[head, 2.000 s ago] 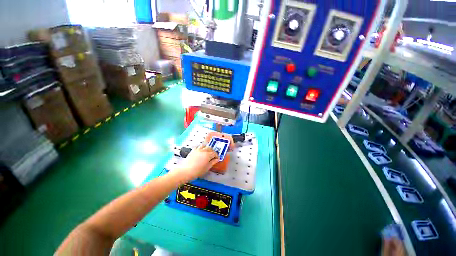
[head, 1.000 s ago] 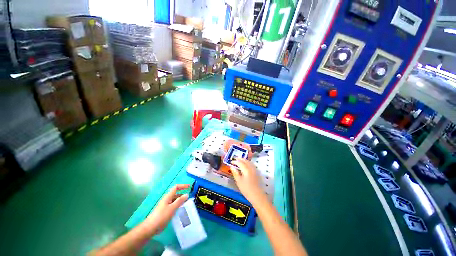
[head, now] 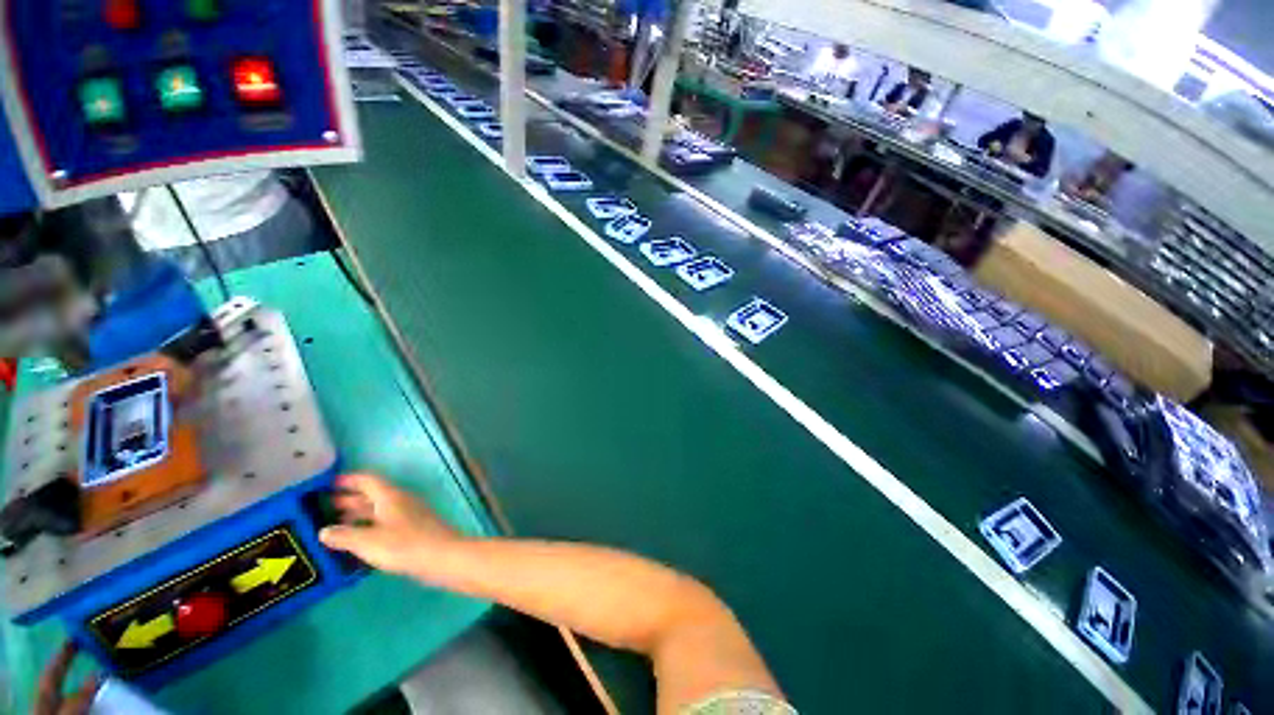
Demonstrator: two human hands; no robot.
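Observation:
A white-blue housing [head: 126,423] lies in the orange-brown fixture [head: 178,482] on the silver perforated base plate [head: 266,454]. The blue base has a black label with yellow arrows and a red button [head: 200,613]. My right hand [head: 375,525] is at the right side of the base, fingers apart, with nothing seen in it. My left hand [head: 59,687] is at the lower left edge, mostly cut off, by the base's left side. A pale flat piece [head: 123,700] shows beside it, partly out of view; whether my hand grips it is unclear.
The control box [head: 175,91] hangs at the upper left. The dark green conveyor [head: 587,419] runs along the right, with a row of housings [head: 756,320] beyond its white line. Bagged parts [head: 978,307] and a carton [head: 1097,310] lie farther right. People sit in the background.
The view has swung right. My right hand has left the housing in the fixture and moved to the base's right side. My left hand is now lower, at the picture's edge.

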